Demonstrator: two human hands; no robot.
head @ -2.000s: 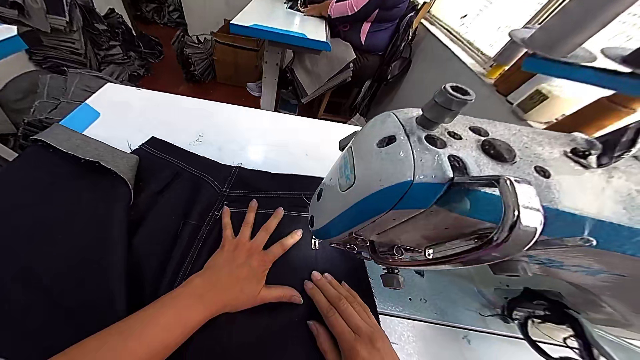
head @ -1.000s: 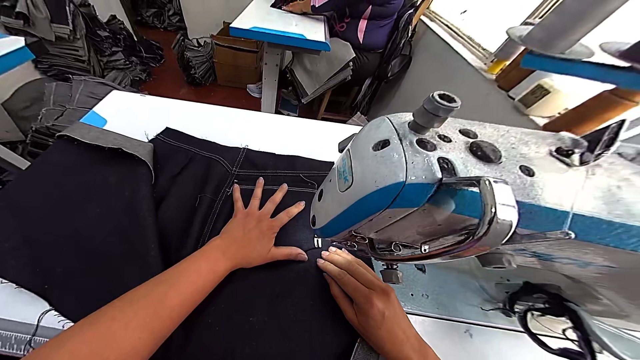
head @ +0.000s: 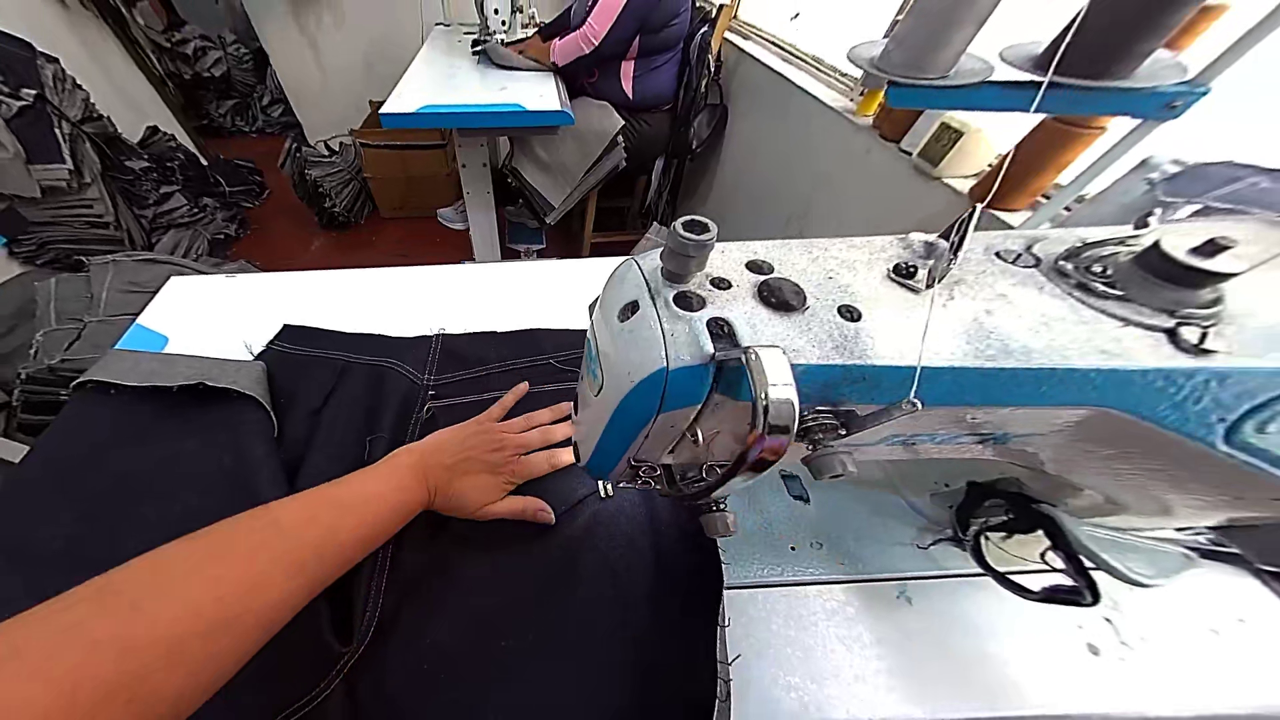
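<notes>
Dark denim trouser pieces (head: 560, 610) with pale topstitching lie across the white machine table, partly under the head of an industrial sewing machine (head: 640, 370). Flat on the denim, just left of the machine head, rests my left hand (head: 490, 460) with its fingers spread; the fingertips touch the edge of the head or pass behind it. Small metal parts at the needle area (head: 606, 488) show below the head, but the needle itself cannot be made out. My right hand is out of the frame. A folded denim edge with its grey inner side (head: 180, 375) lies at the left.
Thread cones (head: 925, 40) stand on a rack at the upper right. A looped black item (head: 1030, 545) is under the machine arm. Behind, a person (head: 630, 50) works at another sewing table (head: 470, 90). A cardboard box (head: 405, 165) and stacked denim (head: 75, 190) are on the far left side.
My right hand, which lay on the denim beside the needle area, has left the frame. My left hand remains spread on the denim. The view has turned to the right.
</notes>
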